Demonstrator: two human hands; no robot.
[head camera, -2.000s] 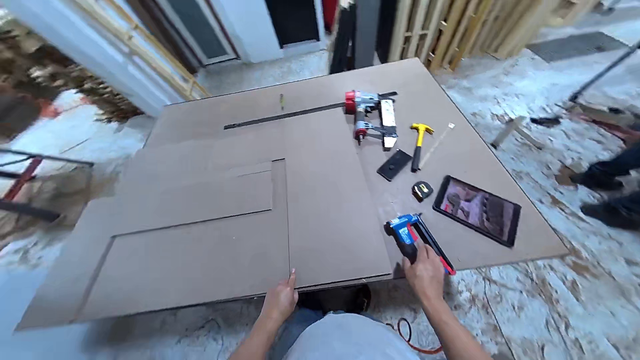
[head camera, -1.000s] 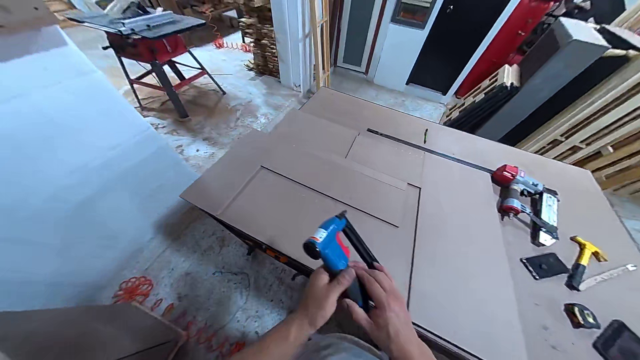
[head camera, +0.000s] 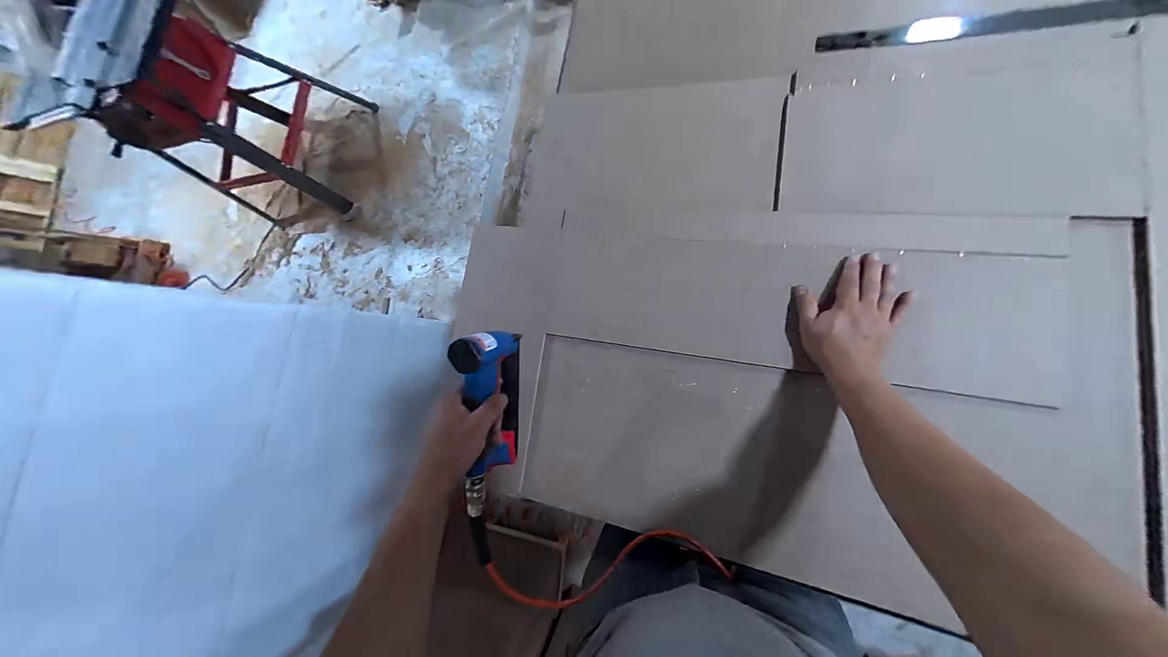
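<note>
My left hand (head camera: 467, 429) grips a blue and black pneumatic nailer (head camera: 488, 365) by its handle, at the left end of a flat brown board panel (head camera: 657, 420). An orange air hose (head camera: 584, 598) runs from the fitting at the handle's lower end. Flat on a brown board strip (head camera: 693, 283) across the panel lies my right hand (head camera: 853, 319), fingers spread, holding nothing. Raised strips frame a recessed rectangle below that strip. Small shiny spots show along the boards.
A table saw (head camera: 182, 82) on a red and black stand is at the upper left, over a dusty floor (head camera: 401, 201). A large white sheeted surface (head camera: 201, 438) fills the lower left. A dark metal strip (head camera: 1022, 23) lies at the upper right.
The nailer, held by both hands one second ago, is now in my left hand alone at the panel's left end. My right hand has come down flat on the board. The view has swung left.
</note>
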